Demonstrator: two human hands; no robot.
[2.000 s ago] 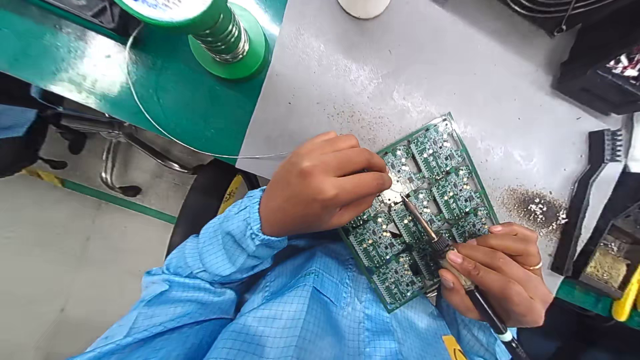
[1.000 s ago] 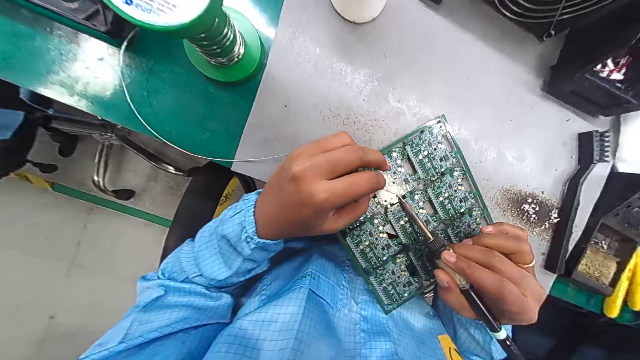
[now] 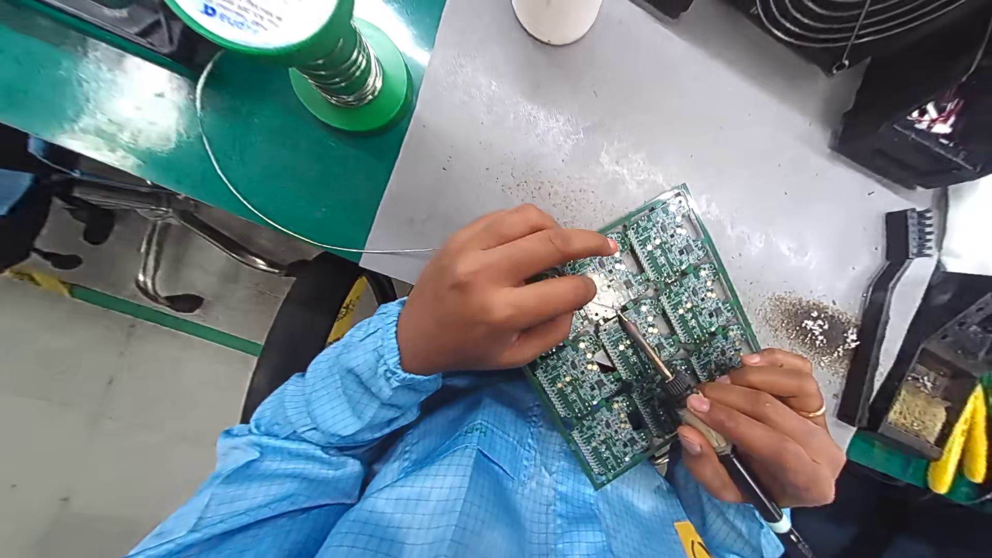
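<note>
A green panel of printed circuit boards (image 3: 701,302) lies tilted on the grey mat. My right hand (image 3: 763,426) is closed around a soldering iron (image 3: 670,380), its tip touching or just above the middle of the panel. Over the panel's upper left part is my left hand (image 3: 504,294), index finger stretched out towards the boards. Solder wire (image 3: 294,235) runs from a green spool (image 3: 349,77) to behind my left hand; its end between the fingers is mostly hidden.
A black brush (image 3: 891,310) lies at the right, beside a holder with a brass wool tip cleaner (image 3: 917,411) and yellow handles (image 3: 961,442). Solder debris (image 3: 821,329) is scattered on the mat. A white cylinder (image 3: 556,15) and a black fan unit (image 3: 860,23) stand at the back.
My left index finger has lifted and straightened out over the panel, away from the thumb. My right hand keeps its hold on the soldering iron, about where it was.
</note>
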